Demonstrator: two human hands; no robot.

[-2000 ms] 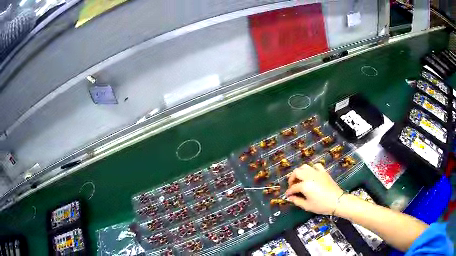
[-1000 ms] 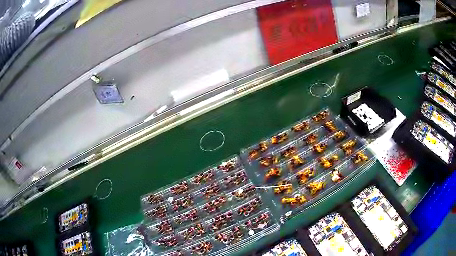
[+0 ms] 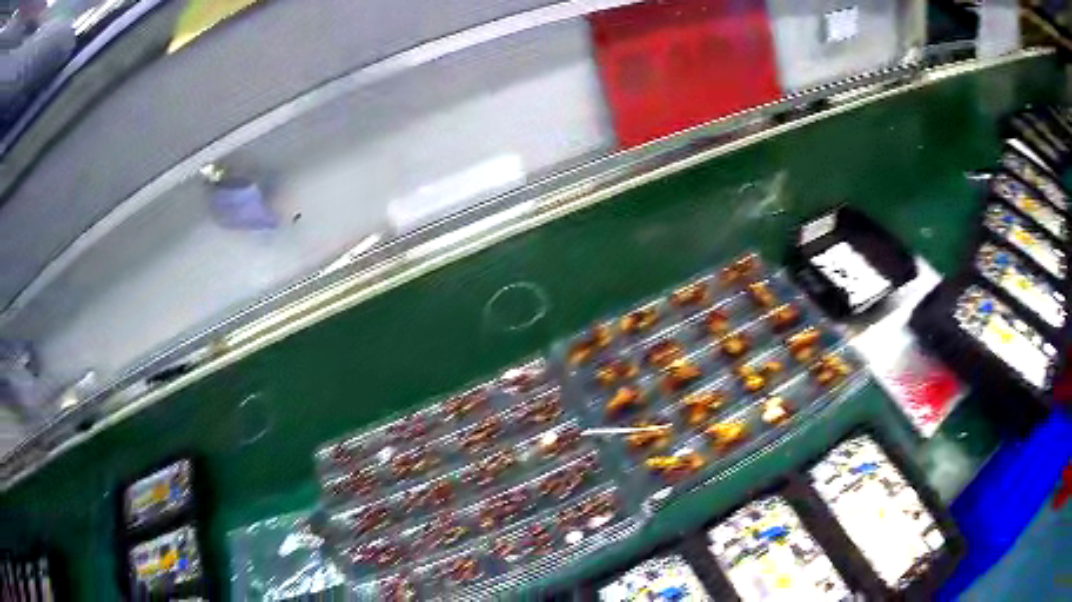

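Neither of my hands is in view. The picture is somewhat blurred. A black board carrier [image 3: 811, 530] lies at the bottom edge, cut off by it, with white circuit boards [image 3: 876, 506] crowded with blue and yellow parts. Above it on the green bench lies a clear tray of yellow-orange wound parts [image 3: 702, 408]. A thin white stick [image 3: 625, 432] lies across its left side. To its left is a clear tray of dark red-brown parts [image 3: 480, 435].
A black parts bin [image 3: 903, 273] with white parts stands right of the trays, by a red-and-white sheet [image 3: 929, 394]. More carriers stand at far right [image 3: 940, 315] and lower left [image 3: 195, 514]. A clear plastic bag [image 3: 276, 559] lies lower left. A blue crate [image 3: 999, 512] is lower right.
Two seconds ago my right hand was over the right tray's lower edge; it left the picture by one second ago. The view has shifted slightly.
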